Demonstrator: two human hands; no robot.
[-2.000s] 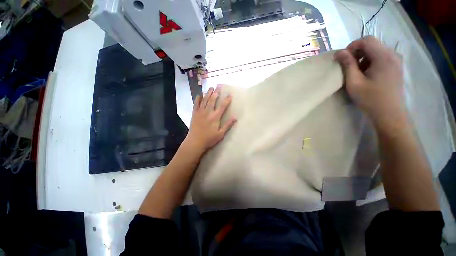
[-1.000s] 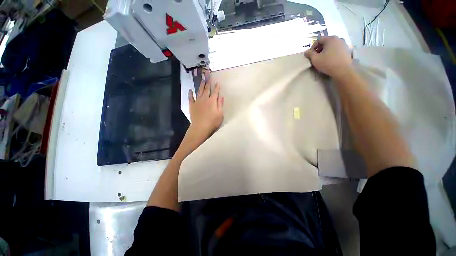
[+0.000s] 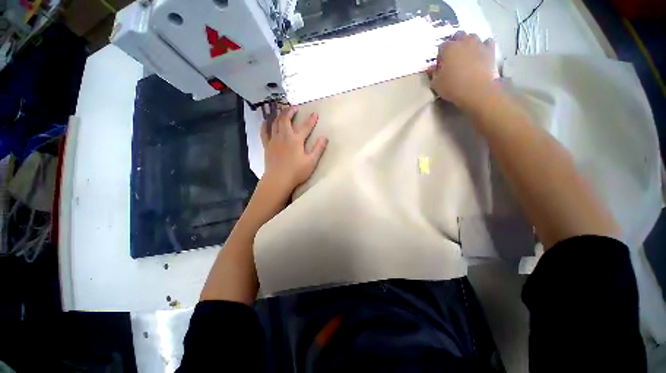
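Note:
A large beige cut panel [image 3: 358, 211] lies below the sewing machine head, its upper edge along the white template [image 3: 358, 65]. It has soft folds and a small yellow sticker [image 3: 424, 165]. A greyish patch [image 3: 485, 237] shows at its notch. My left hand [image 3: 289, 149] lies with spread fingers on the panel's upper left corner, just below the machine head [image 3: 212, 44]. My right hand [image 3: 464, 71] is at the panel's upper right corner with bent fingers; the fingertips are partly hidden, so the grip is unclear.
A dark glossy plate [image 3: 190, 167] lies on the white table [image 3: 98, 182] at the left. More beige material [image 3: 606, 138] lies at the right, under and beyond my right forearm. Thin threads and a dark cable [image 3: 531, 29] are at the top right.
The panel's raised right side has come down, and its upper edge has moved up against the template. My right hand has moved left and up with the corner. My left hand has moved slightly up.

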